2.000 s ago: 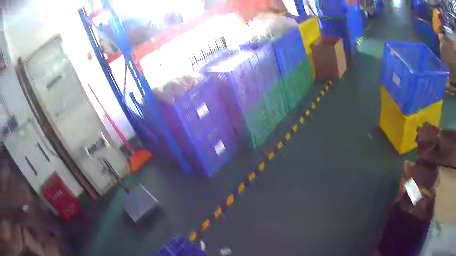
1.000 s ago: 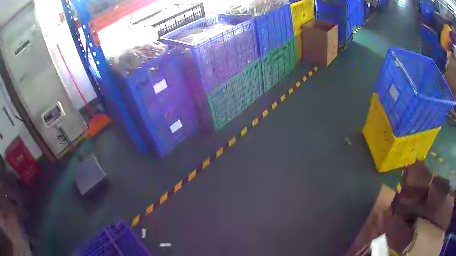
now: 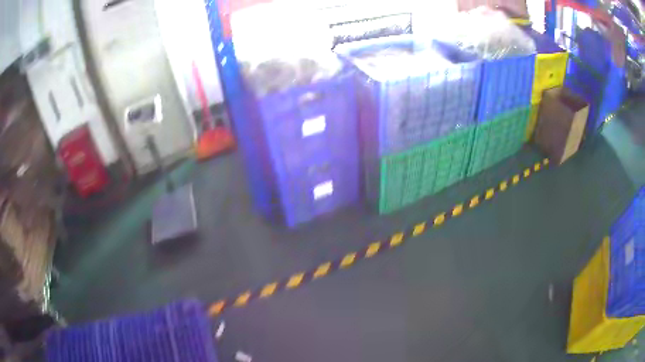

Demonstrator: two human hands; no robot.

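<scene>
Neither of my hands is in the picture. Nearest in front of me, at the lower left, is a blue plastic pallet (image 3: 134,336) with a slatted top, cut off by the bottom edge. Beyond the yellow-black tape, two blue crates (image 3: 315,155) with white labels stand stacked, with crumpled clear film (image 3: 286,74) on top. Beside them, blue crates (image 3: 428,102) stand on green crates (image 3: 428,170). At the right edge a blue crate (image 3: 629,261) sits on a yellow crate (image 3: 594,304).
A platform scale (image 3: 174,214) stands on the floor at the left, near a red box (image 3: 83,161) and an orange dustpan (image 3: 214,141). A brown carton (image 3: 561,126) stands at the row's far end. Brown cardboard (image 3: 28,240) is at the left edge. Small white scraps lie by the pallet.
The view has turned left and down: the crate row and the yellow crate have shifted right in the picture, and more of the blue pallet shows. The cardboard at the lower right has left the view.
</scene>
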